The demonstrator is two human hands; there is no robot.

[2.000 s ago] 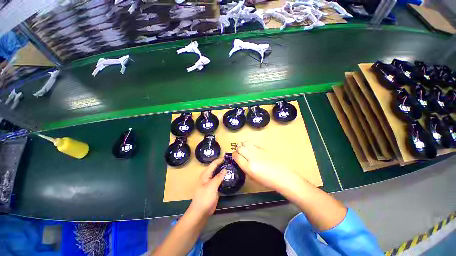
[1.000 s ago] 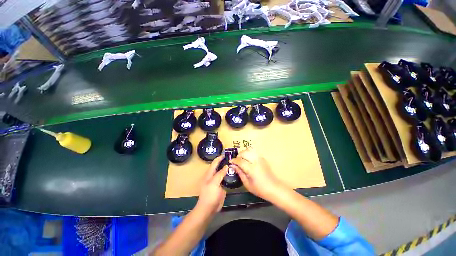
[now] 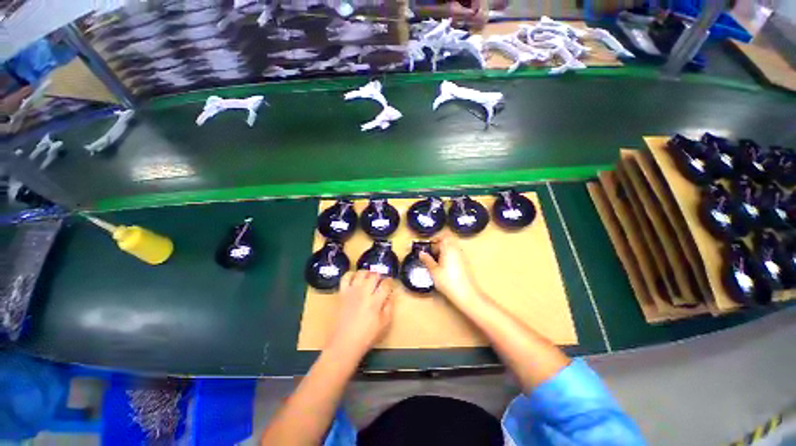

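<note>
Black round ear cup housings [image 3: 428, 215] stand in two rows on a cardboard sheet [image 3: 524, 305], necks towards the belt. My right hand [image 3: 451, 269] has its fingers on the neck and right side of the third housing [image 3: 420, 275] in the nearer row, which rests on the cardboard. My left hand [image 3: 366, 303] lies over the near edge of the housing beside it [image 3: 379, 258]; its fingertips are bent, and whether it grips is unclear. One more housing [image 3: 237, 251] stands alone on the green worktop, left of the cardboard.
A yellow squeeze bottle [image 3: 145, 245] lies at left. Stacked cardboard layers [image 3: 641, 235] with black housings stand at right. White headband pieces [image 3: 229, 108] sit along the green belt [image 3: 305, 148]. A blue bin [image 3: 199, 409] with small metal parts is below the bench edge.
The housing held near the cardboard's front edge has moved forward into the nearer row, with my right hand on it. My left hand has come off it and moved slightly left.
</note>
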